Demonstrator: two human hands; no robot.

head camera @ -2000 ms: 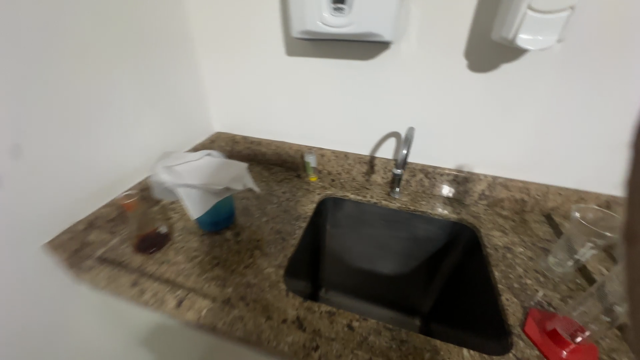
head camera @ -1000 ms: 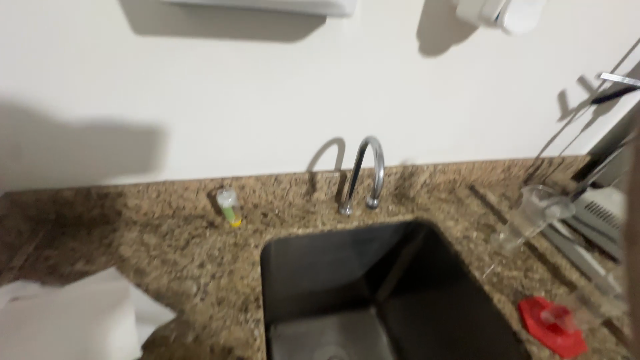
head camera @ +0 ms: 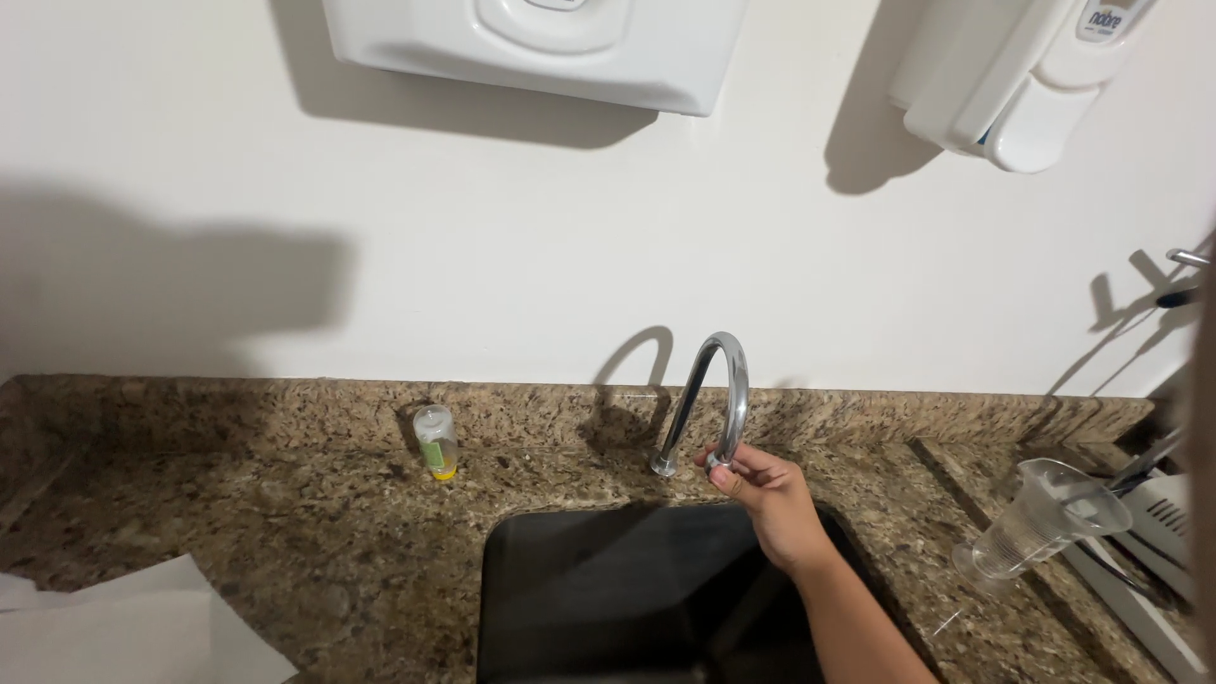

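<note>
My right hand (head camera: 774, 499) reaches in from the lower right, its fingers and thumb closed around the spout tip of a chrome gooseneck faucet (head camera: 736, 380). Below the hand lies a dark rectangular sink (head camera: 589, 579) set in a speckled granite counter (head camera: 380, 570). No water is visible at the spout. My left hand is out of view. A small clear bottle with a green label and yellow cap (head camera: 436, 443) stands upside down on the counter, left of the faucet.
White paper sheets (head camera: 142, 627) lie at the lower left. A clear graduated beaker (head camera: 1035, 522) stands at right, beside a white appliance (head camera: 1159, 503). Above, a white dispenser (head camera: 532, 47) and a soap dispenser (head camera: 1007, 85) hang on the wall.
My right hand has come into view and taken hold of the faucet's spout tip. The view has moved closer to the faucet. The blue container seen earlier at left is no longer in view.
</note>
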